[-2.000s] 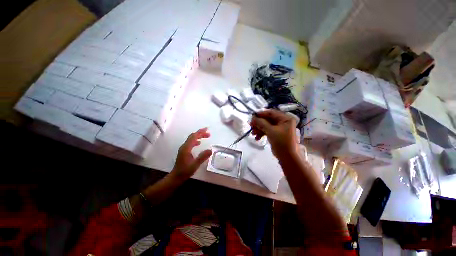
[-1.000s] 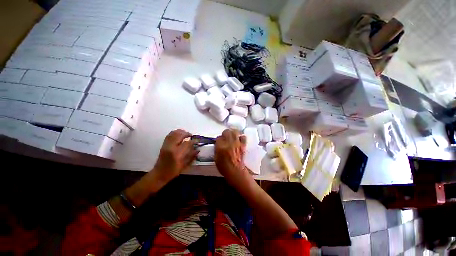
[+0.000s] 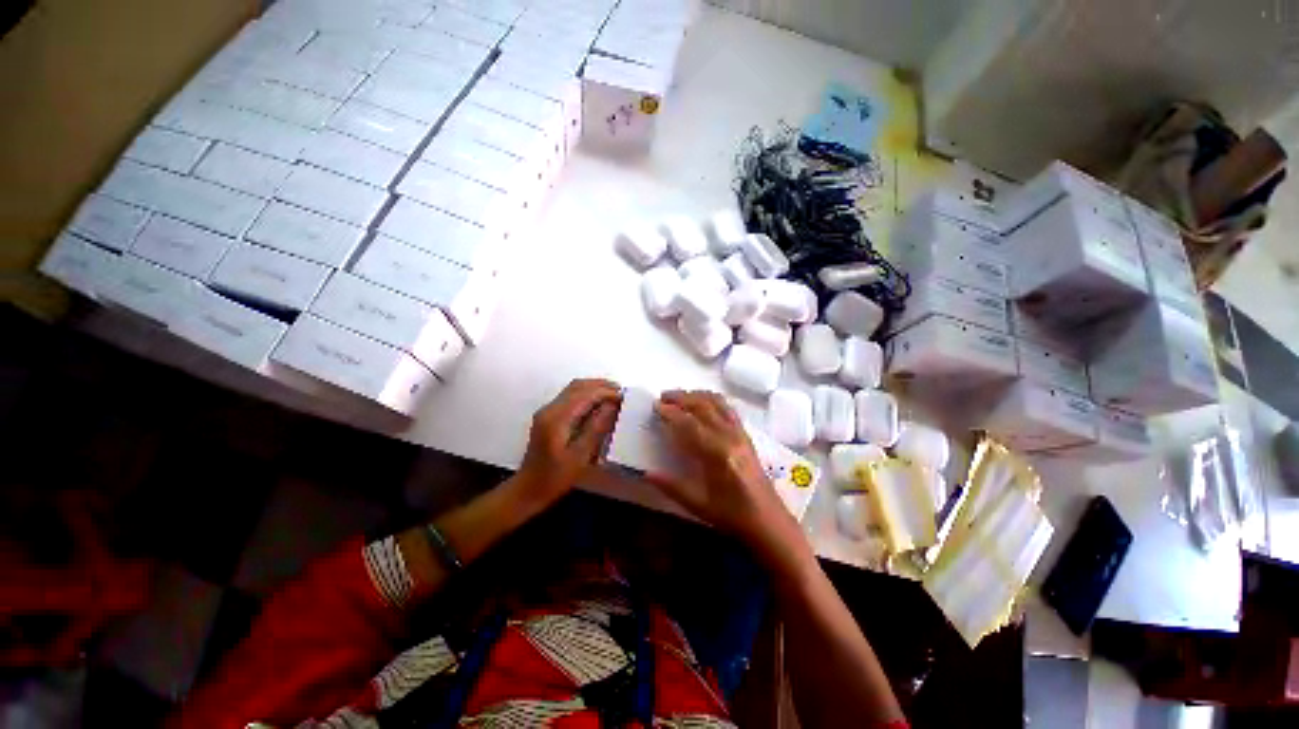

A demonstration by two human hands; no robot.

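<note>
My left hand point(image 3: 573, 434) and my right hand point(image 3: 708, 449) are together at the table's front edge. Between them they hold a small white box part point(image 3: 635, 427), with the fingers on its top and sides; its inside is hidden. A white box lid or sleeve with a round gold mark point(image 3: 791, 476) lies just right of my right hand, partly under it. White charging cases point(image 3: 751, 369) lie in a loose pile behind and to the right of my hands. Black cables point(image 3: 809, 207) lie in a tangled heap behind the cases.
Tight rows of white boxes point(image 3: 336, 190) cover the left of the table. Piles of white boxes point(image 3: 1074, 242) stand at the right rear. Yellow-edged label sheets point(image 3: 989, 544) and a black smartphone point(image 3: 1088, 564) lie at the right. A blue card point(image 3: 843, 118) lies behind the cables.
The black cable earlier held over the open box is no longer visible in my hands. My hands have closed in on the white box part. The view has shifted.
</note>
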